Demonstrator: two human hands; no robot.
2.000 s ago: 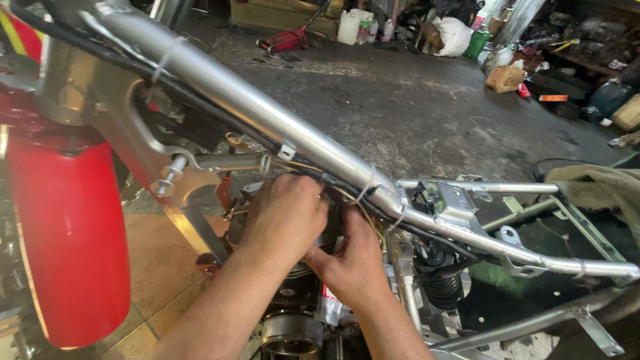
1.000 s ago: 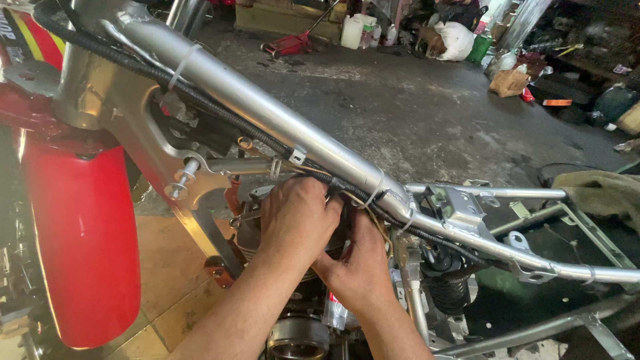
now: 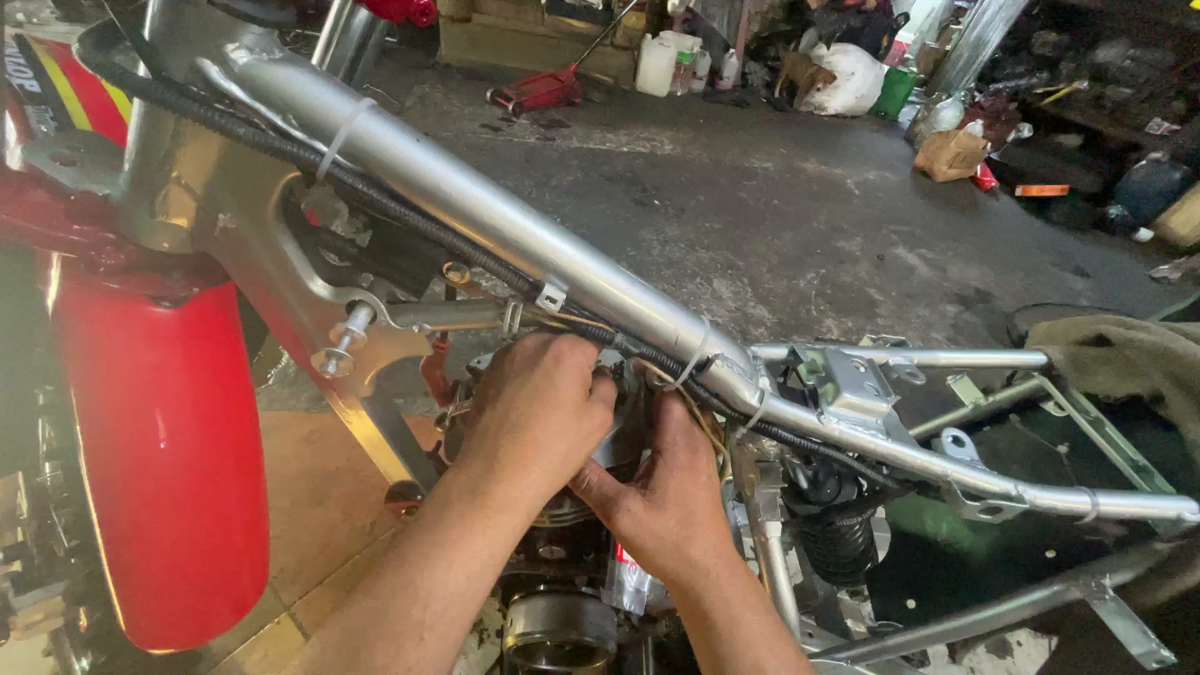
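A silver motorcycle frame (image 3: 525,225) crosses the view, with a black corrugated wiring sleeve (image 3: 422,225) tied along its main tube by clear cable ties (image 3: 696,352). Beneath the tube, my left hand (image 3: 539,403) is curled at the top of the engine (image 3: 558,553), its fingertips hidden. My right hand (image 3: 656,478) lies just right of it, thumb toward the left hand and fingers reaching up behind the wires. Between the hands a rounded grey metal part (image 3: 626,422) shows in part. Whether either hand grips something cannot be seen.
A red front fender (image 3: 164,450) stands at the left, near a bolt with washers (image 3: 347,339) on the frame. A black coil shock absorber (image 3: 839,544) sits at the right. Farther back are a red floor jack (image 3: 539,91), plastic jugs (image 3: 656,64) and a cardboard box (image 3: 950,153).
Both hands stay at the same spot under the main tube, with only small shifts of the fingers. The view has moved slightly.
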